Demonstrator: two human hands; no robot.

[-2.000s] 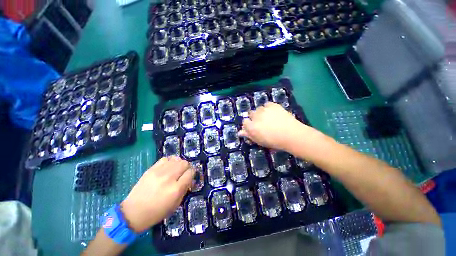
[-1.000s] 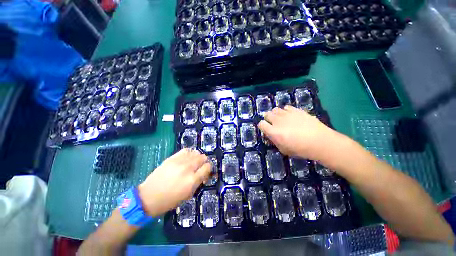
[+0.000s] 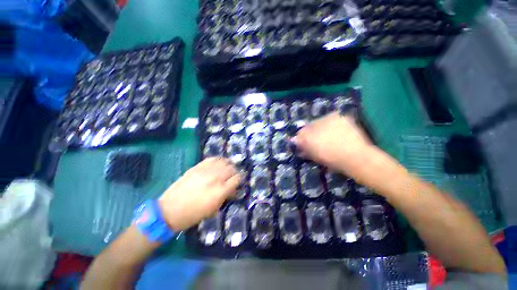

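A black blister tray (image 3: 272, 249) lies in front of me with rows of electronic units (image 3: 286, 180) in its pockets. My left hand (image 3: 201, 190) is over the tray's left side, thumb and fingers together at a unit in the third row; whether it holds anything is hidden. My right hand (image 3: 329, 141) is over the second row, right of the middle, with its fingertips bunched at a unit. A small dark spot shows at those fingertips, too blurred to name. The frame is blurred. A blue wrist band (image 3: 153, 221) is on my left wrist.
Behind is a black tray stack (image 3: 278, 71). Another black tray (image 3: 119, 93) of units is at the left. Clear trays with dark blocks lie left (image 3: 116, 204) and right (image 3: 419, 161). A smartphone (image 3: 431, 96) and bulky grey covers (image 3: 479, 62) are at the right. A person's blue sleeve (image 3: 48, 54) shows upper left.
The view has shifted over the bench since the earliest frame, then blurred. Both hands stay at nearly the same pockets, with small finger movements. The trays keep their arrangement.
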